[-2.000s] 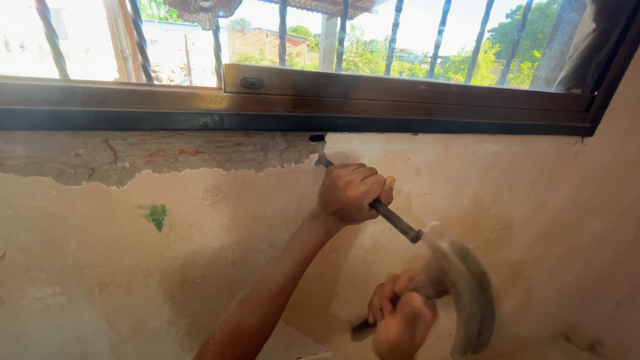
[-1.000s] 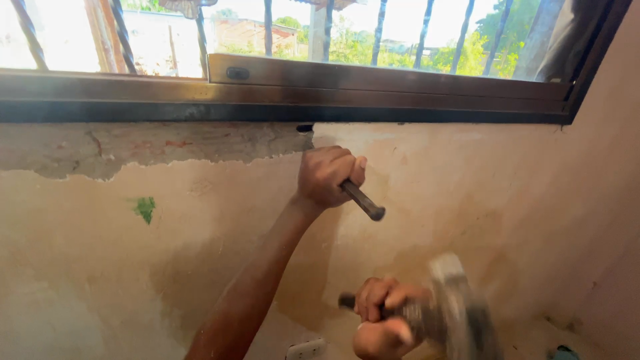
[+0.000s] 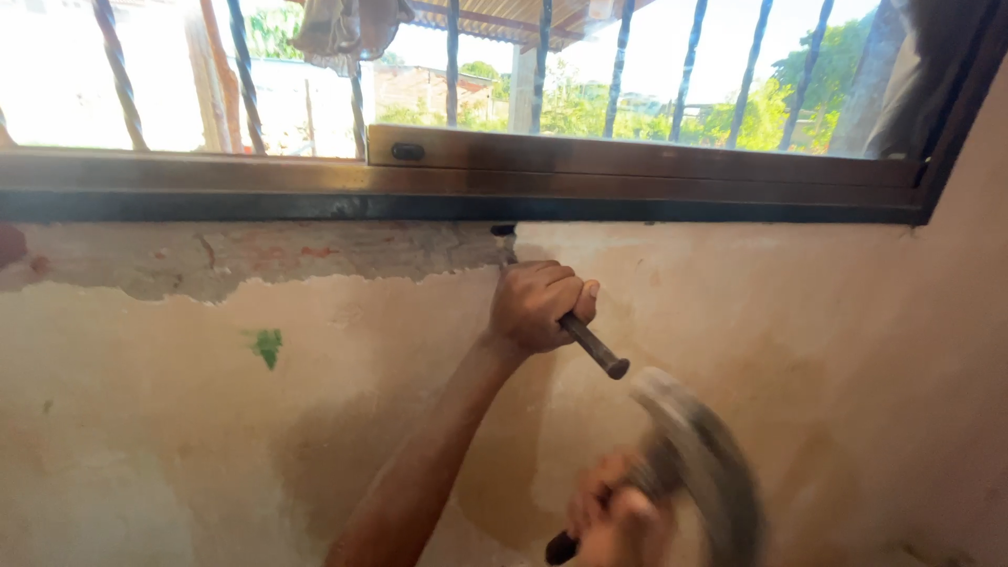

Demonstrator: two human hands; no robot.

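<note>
My left hand (image 3: pixel 539 305) is closed around a dark metal cold chisel (image 3: pixel 597 347), whose struck end points down to the right. The chisel's other end reaches the ragged plaster edge just under the window frame, close to a small dark hole (image 3: pixel 502 230); its tip is mostly hidden. Lower right, my right hand (image 3: pixel 618 508) grips a hammer (image 3: pixel 697 465) by its handle, and both are blurred. The upper end of the hammer head is just below the chisel's struck end, with a small gap between them. Left of the chisel runs a strip of exposed grey mortar (image 3: pixel 354 256).
A brown metal window frame (image 3: pixel 630 177) crosses above my hands, with twisted metal bars (image 3: pixel 453 63) and a hanging cloth (image 3: pixel 346 31) behind it. The painted wall (image 3: pixel 197 441) below has damp-looking patches and a green mark (image 3: pixel 267 347).
The hammer in my right hand has moved up toward the chisel's struck end since one second ago. My left hand still holds the chisel at the plaster edge.
</note>
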